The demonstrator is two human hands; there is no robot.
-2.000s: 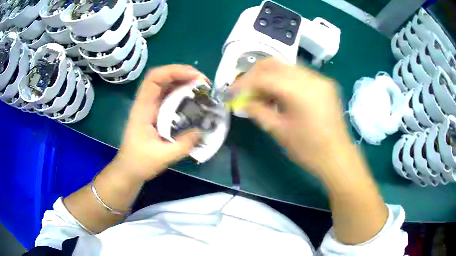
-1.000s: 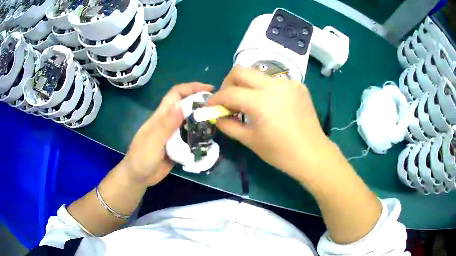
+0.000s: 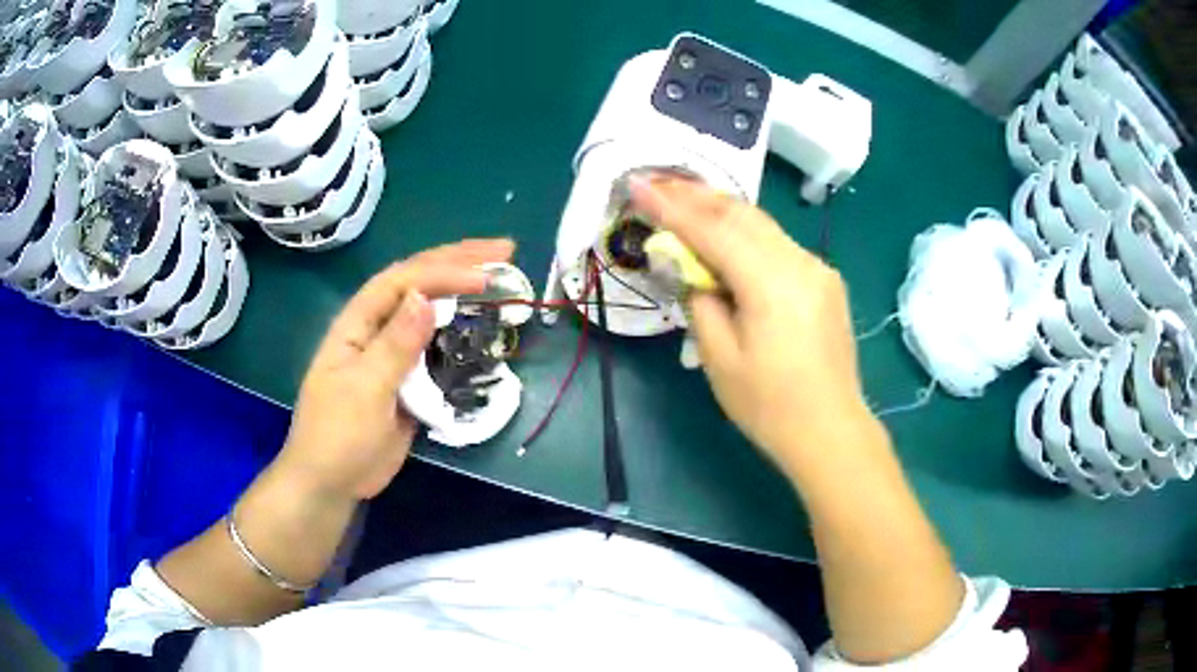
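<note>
My left hand [image 3: 365,361] holds a white rear housing [image 3: 475,418] by its left side, its dark circuit board [image 3: 462,355] facing up. The white camera body [image 3: 593,164] lies on the green surface, with its black lens face [image 3: 713,92] away from me. Red and black wires [image 3: 578,344] run from its round opening to the housing; one red lead hangs loose. My right hand [image 3: 748,282] is at the opening, fingers closed around a yellow item [image 3: 683,260], possibly the tweezers' grip; its tip is hidden or blurred. A black cable [image 3: 612,433] hangs toward me.
Stacked white housings stand at the left [image 3: 269,112] and right [image 3: 1109,263]. A fluffy white bundle of cord [image 3: 969,302] lies beside the right stacks, with loose strands toward my right wrist. A white bracket [image 3: 824,129] projects from the camera body. A blue bin [image 3: 125,460] is at lower left.
My right hand has moved from the housing to the body's opening. Red and black wires now show between housing and body. My left hand and the housing have shifted slightly left.
</note>
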